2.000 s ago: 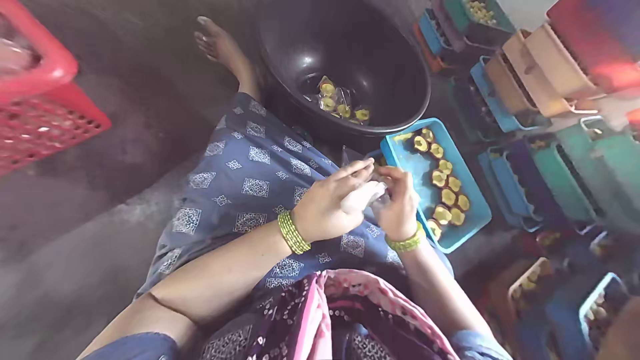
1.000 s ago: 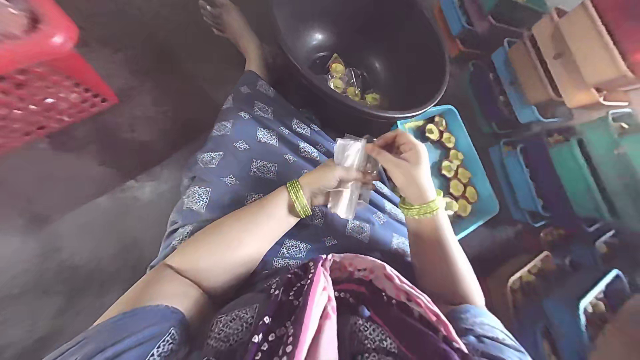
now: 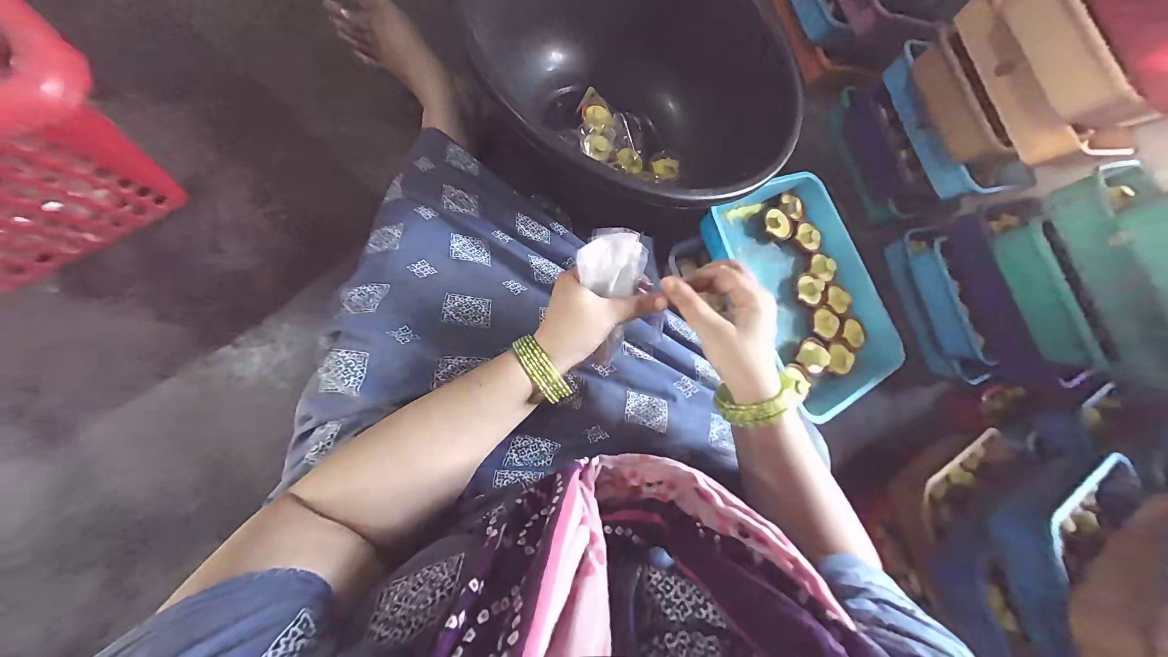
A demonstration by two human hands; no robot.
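My left hand (image 3: pixel 589 315) grips a stack of clear plastic bags (image 3: pixel 613 260) with a white part on top, above my lap. Close on its right, my right hand (image 3: pixel 725 315) has thumb and forefinger together near the left thumb tip; whether something thin is between them cannot be told. Small dark pieces with yellow tops (image 3: pixel 826 322) lie in rows in a blue plastic tray (image 3: pixel 871 351) to the right of my right hand. Several yellow-topped pieces in clear wrapping (image 3: pixel 628 160) rest at the bottom of a large black tub (image 3: pixel 721 82).
A red perforated plastic basket (image 3: pixel 78 196) stands at the left. Stacked coloured trays (image 3: pixel 1049 274) fill the right side, some holding pieces. A bare foot (image 3: pixel 383 32) is on the floor beside the tub. Part of another person's skin (image 3: pixel 1122 584) shows at the lower right.
The white part of the bags in my left hand is now held upright, and my right hand has moved off the bags to their right. The view has shifted slightly.
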